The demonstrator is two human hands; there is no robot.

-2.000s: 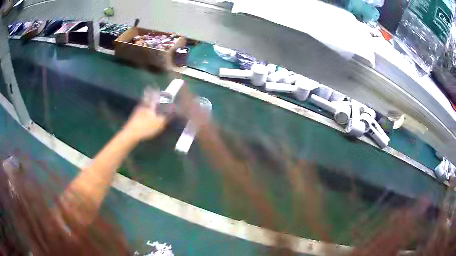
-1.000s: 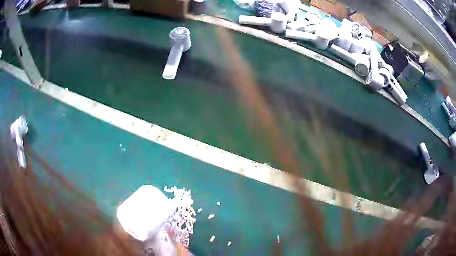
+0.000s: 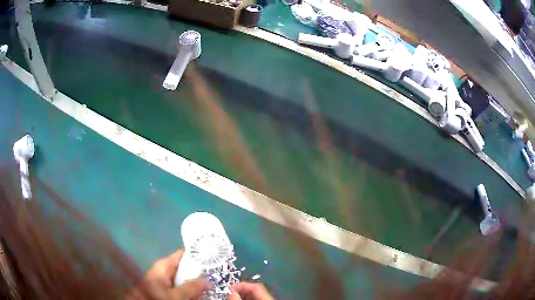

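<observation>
A white handheld fan (image 3: 204,239) is at the bottom centre, its round slotted head pointing away from me. My left hand (image 3: 167,281) holds it by its lower part. My right hand (image 3: 249,290) is at the bottom edge, its fingertips at the heap of small white parts (image 3: 222,279) beside the fan; it is partly cut off, and whether it pinches a part cannot be told. The heap is partly hidden by the fan and hands. A few loose bits lie to its right on the teal bench.
The green conveyor (image 3: 264,135) carries one fan (image 3: 183,58) at upper left and another (image 3: 486,210) at right. A fan (image 3: 24,161) lies on the bench at left. Many fans (image 3: 405,70) are piled beyond the far rail, near a brown box (image 3: 205,13). Blurred brown strands cross the view.
The held fan has moved slightly right, and its slotted head now shows. My right hand's fingers now show at the heap. The fans on the conveyor appear further left.
</observation>
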